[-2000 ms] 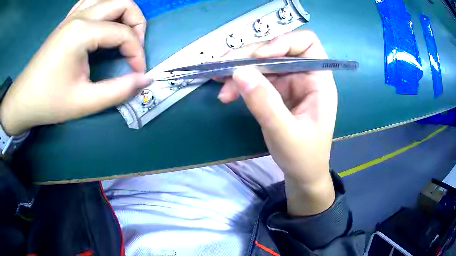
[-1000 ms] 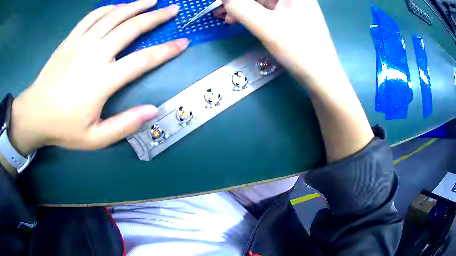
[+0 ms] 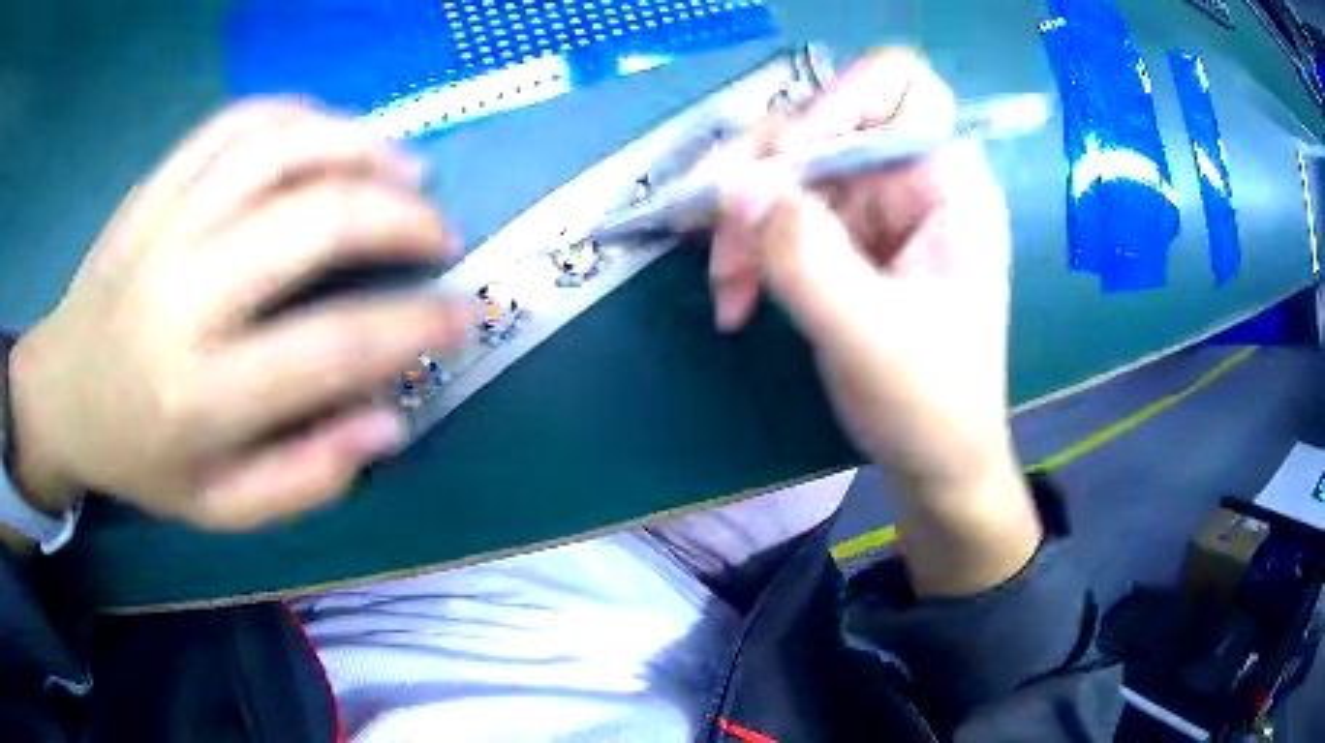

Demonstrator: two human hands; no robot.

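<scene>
The silver strip module [image 3: 639, 160] lies slanted on the green bench top, with round components along it. My right hand [image 3: 886, 247] is blurred and holds the silver tweezers [image 3: 872, 151]. The tweezers' tip points left, over a round component [image 3: 577, 261] near the middle of the strip; whether it touches cannot be told. My left hand [image 3: 262, 305] is blurred, at the lower left end of the strip, and hides part of it. Whether its fingers hold the strip cannot be told. The blue carrier sheet [image 3: 538, 51] with pale dots lies behind the strip.
A wide blue liner strip [image 3: 1112, 160] and a narrow one [image 3: 1205, 167] lie on the bench at the right. The bench's front edge [image 3: 610, 526] runs close to the wearer's body. A yellow floor line and a small box on dark equipment are at the lower right.
My right hand has moved with the tweezers from the blue sheet back over the strip. My left hand has left the sheet's edge, moving down to the strip's lower left end.
</scene>
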